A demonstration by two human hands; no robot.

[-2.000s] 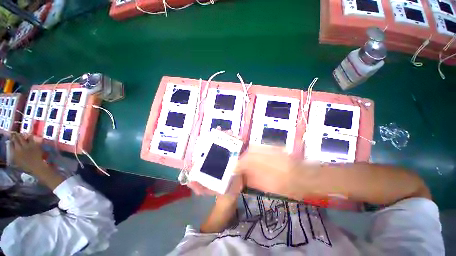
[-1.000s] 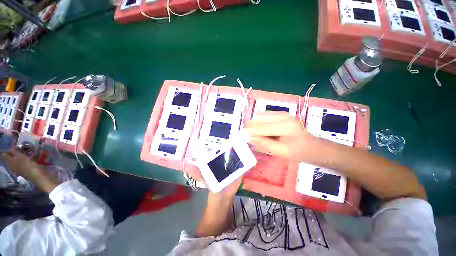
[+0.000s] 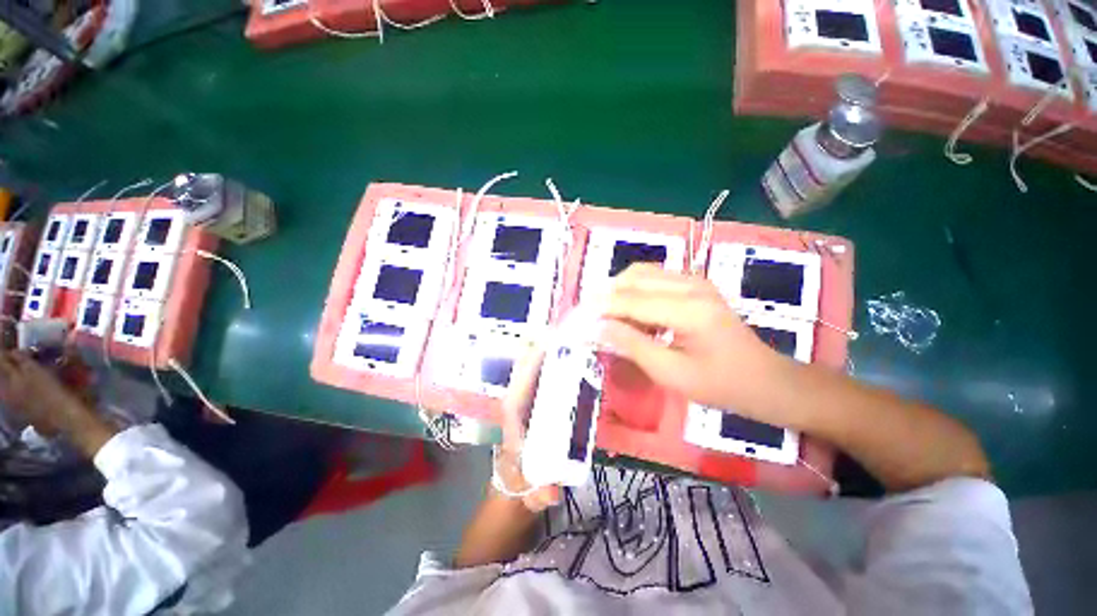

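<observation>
My left hand (image 3: 517, 415) holds a white digital camera (image 3: 561, 415) tilted on edge over the near side of the foam tray (image 3: 331, 325); its dark screen faces right and a wrist strap loops below. My right hand (image 3: 680, 325) is at the camera's upper end, fingers pinched on a small white wad that looks like a cleaning cloth (image 3: 581, 327), partly hidden by the fingers. The pink tray holds white cameras, screens up, in four columns. Bare pink shows in the third column's near slot. My right hand and forearm hide part of the two right columns.
A solvent bottle (image 3: 820, 154) stands beyond the tray, with stacked foam trays (image 3: 794, 84) behind it. A clear plastic scrap (image 3: 902, 323) lies right. At left are another camera tray (image 3: 193, 301), a second bottle (image 3: 241, 213) and a co-worker's hands (image 3: 36, 391). Another tray edge shows at the top.
The held camera has turned from screen up to nearly on edge. My right hand first uncovered the third column's near slot, now bare, and stays by the camera. The view has shifted slightly.
</observation>
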